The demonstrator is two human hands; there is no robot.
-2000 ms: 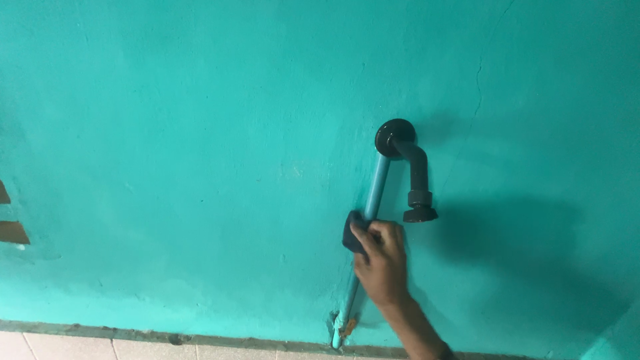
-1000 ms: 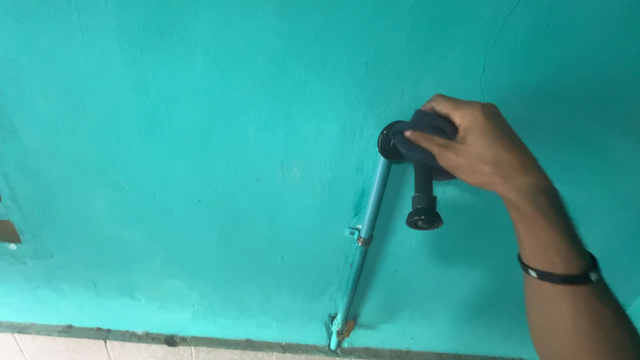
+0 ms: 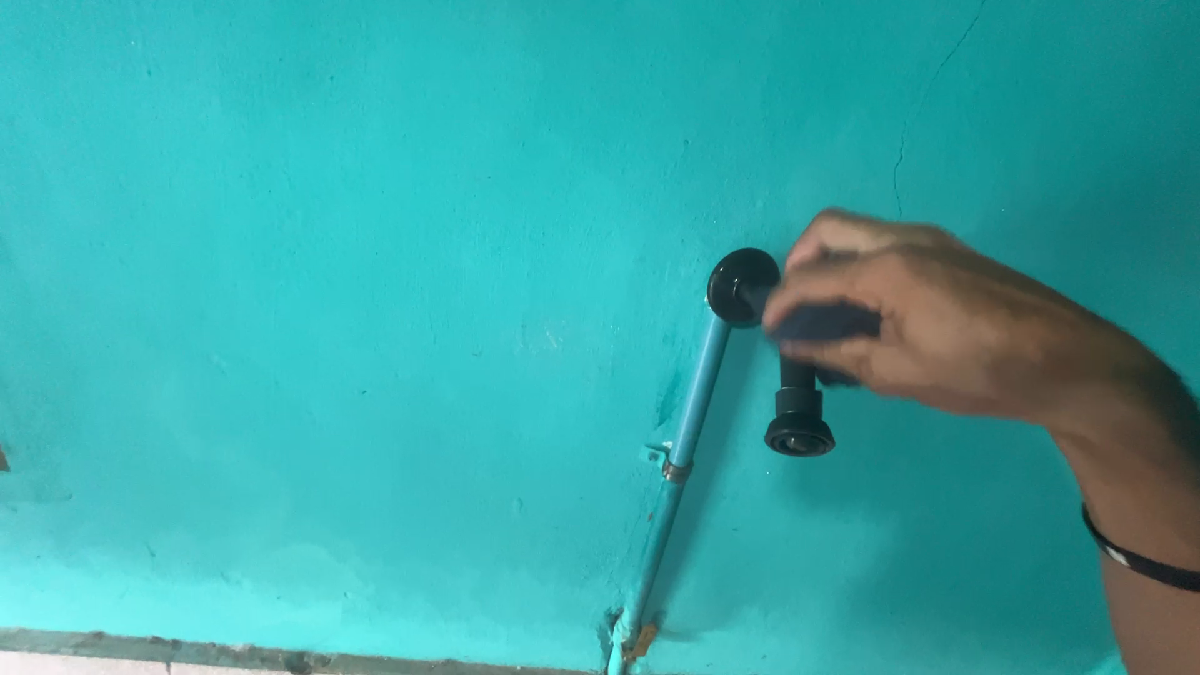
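My right hand point(image 3: 947, 328), blurred, is closed on a dark cloth point(image 3: 825, 323) that lies against the bent arm of a black shower head. The round black wall flange point(image 3: 743, 287) shows just left of my fingers, and the shower head's nozzle point(image 3: 800, 436) points down below them. A blue pipe point(image 3: 700, 394) slants down and left from the flange, held by a metal clamp point(image 3: 675, 471) partway along. Most of the bent arm is hidden behind my hand and the cloth. My left hand is out of view.
The turquoise painted wall point(image 3: 375, 281) has a thin crack at upper right. A grey ledge point(image 3: 234, 653) runs along its foot, with pale tiles point(image 3: 75, 666) below. An orange-brown piece point(image 3: 644, 641) sits by the pipe's lower end.
Two seconds ago my right hand held the cloth on the blue pipe; it then moved up to the black fitting. Since one second ago it has stayed around the bent arm.
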